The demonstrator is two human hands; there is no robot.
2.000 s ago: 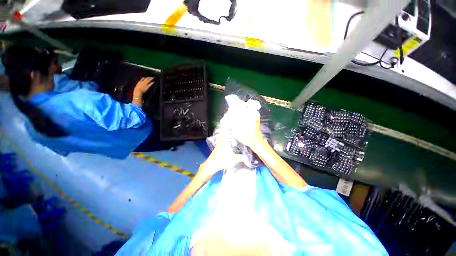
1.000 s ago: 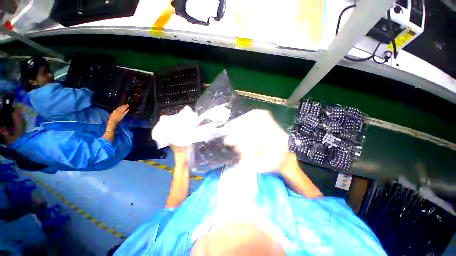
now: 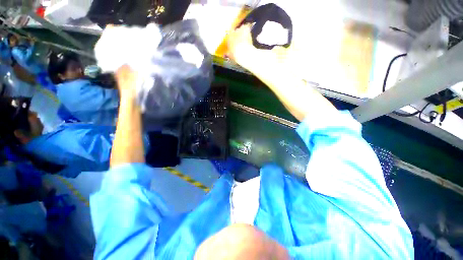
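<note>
My left hand point(image 3: 126, 58) is raised at the upper left, washed out by glare, and holds a crinkled plastic bag point(image 3: 177, 73) with dark and clear areas above the bench. My right hand point(image 3: 246, 45) reaches to the white shelf, beside the left side of a black ring-shaped item point(image 3: 273, 11). Its fingers are overexposed, and I cannot tell whether they grip the item.
A black parts tray point(image 3: 205, 137) lies on the green bench point(image 3: 264, 144), partly behind the bag. The white shelf point(image 3: 325, 56) runs above. A slanted grey post point(image 3: 406, 76) stands at the right. Other people in blue smocks point(image 3: 76, 144) are at the left.
Both hands have moved up and apart from over the bench. The left carries the bag to the upper left; the right has reached to the shelf. The view has shifted.
</note>
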